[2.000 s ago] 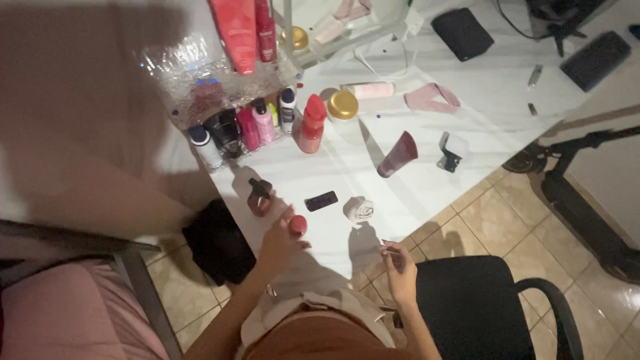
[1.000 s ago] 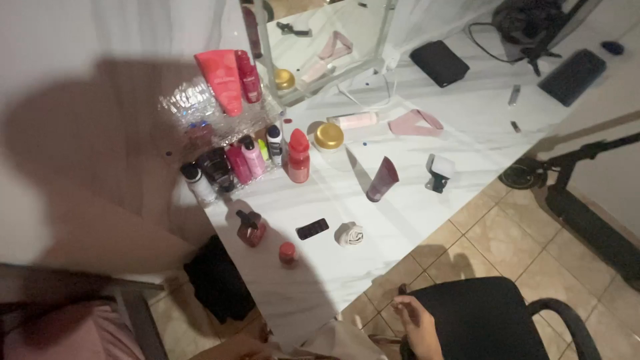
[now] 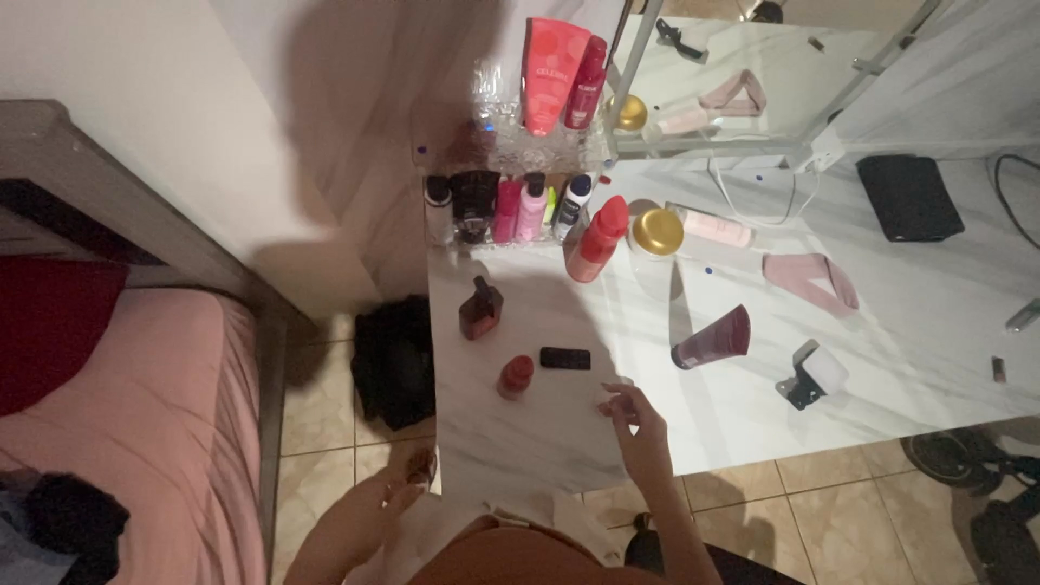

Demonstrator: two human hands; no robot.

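Observation:
My right hand (image 3: 638,426) reaches over the front of the white marbled table (image 3: 528,447), fingers curled, near a black rectangular case (image 3: 565,358). Something pale shows faintly at its fingertips; whether it is gripped is unclear. Low by the table's left corner is my left hand (image 3: 406,487), blurred and dim, its contents not readable. A small red bottle (image 3: 516,377) stands left of the right hand, with a dark-capped reddish bottle (image 3: 481,310) behind it. A maroon squeeze tube (image 3: 713,340) and a white-and-black clip-like device (image 3: 815,374) are to the right.
A clear organizer (image 3: 487,244) holds several bottles at the back left. Beside it are a red bottle (image 3: 599,240), a gold-lidded jar (image 3: 658,233), a pink tube (image 3: 715,227) and a pink band (image 3: 810,280). A mirror (image 3: 731,89) and black pouch (image 3: 908,197) lie farther back.
My right hand has moved from beyond the table's front edge to over the tabletop, where the white round item lay. My left hand is now back in view by the left corner.

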